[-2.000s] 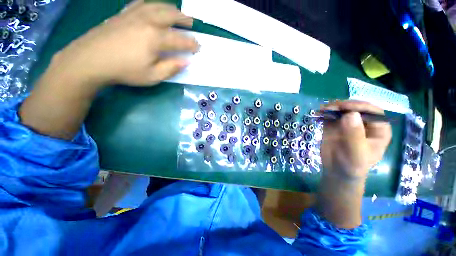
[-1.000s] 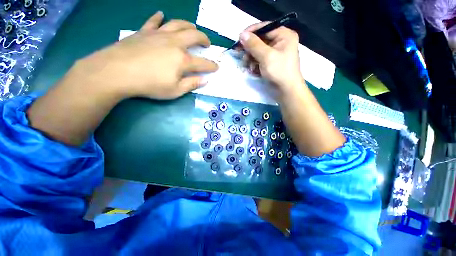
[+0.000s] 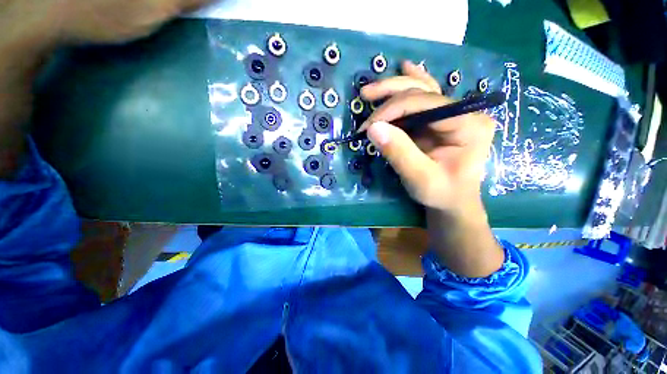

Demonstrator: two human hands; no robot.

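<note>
Black round parts point(image 3: 271, 119) lie in rows on a clear film point(image 3: 234, 191) in front of me. Several carry pale or gold-looking rings point(image 3: 250, 93). My right hand point(image 3: 431, 142) holds black tweezers point(image 3: 446, 111), with the tip at a ringed part near the film's middle. This hand hides some parts. My left hand point(image 3: 80, 18) is blurred and cut off at the upper left edge, by the end of a white strip point(image 3: 395, 14); its fingertips are out of the picture or too blurred to read.
A patterned pale blue-white strip point(image 3: 581, 58) and a yellow piece point(image 3: 587, 12) lie at the upper right. A second clear sheet point(image 3: 545, 139) with silvery bits lies right of the film. Another filled sheet point(image 3: 611, 182) is at the bench's right end.
My right hand and tweezers have moved from the white strip down to the black parts. The view has shifted closer to the film, and my left hand now sits higher and further left.
</note>
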